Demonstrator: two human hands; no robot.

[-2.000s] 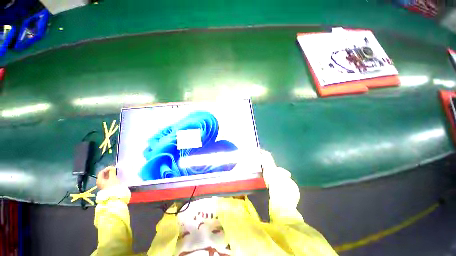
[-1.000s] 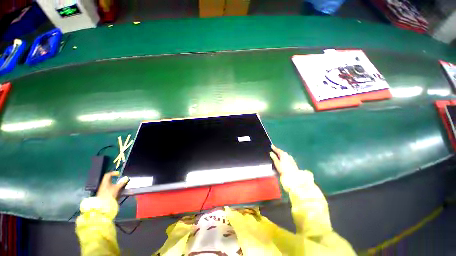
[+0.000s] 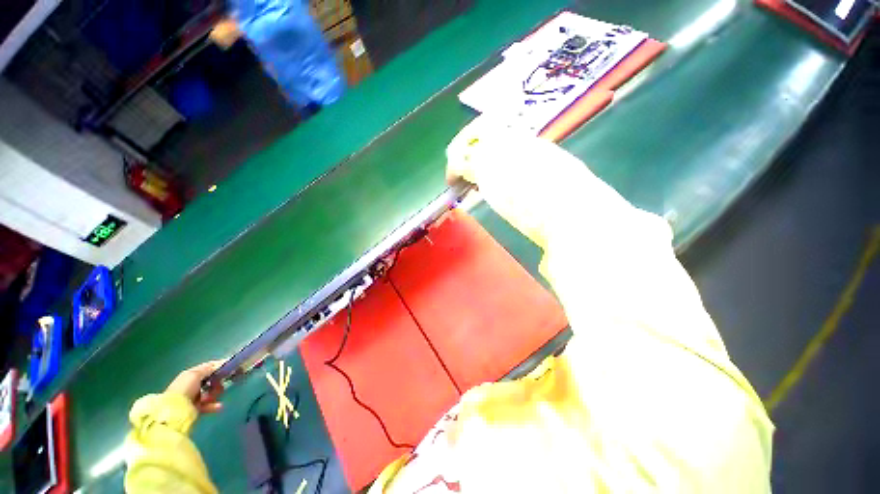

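Observation:
The screen unit (image 3: 338,283) is tilted up on edge, seen edge-on, with boards and wires showing on its near side. My left hand (image 3: 196,385) grips its lower left end. My right hand (image 3: 460,166) is at its upper right end, partly hidden by the sleeve; the unit's end lies against it. The red-orange foam pad (image 3: 425,338), in two pieces, lies bare on the near side of the unit. A thin black cable (image 3: 359,398) runs from the unit across the pad. The black power adapter (image 3: 259,452) lies beside yellow tape strips (image 3: 282,393).
Another unit, boards up, lies on a pad (image 3: 603,104) at the upper right. More units lie at the top right (image 3: 820,21) and lower left (image 3: 37,452). Blue trays (image 3: 94,305) stand at the left. A person in blue (image 3: 287,53) is across the green bench.
The screen unit has gone from lying face up to standing tilted on edge, uncovering the pad. Both hands moved with it, the right one far forward. The view has rotated.

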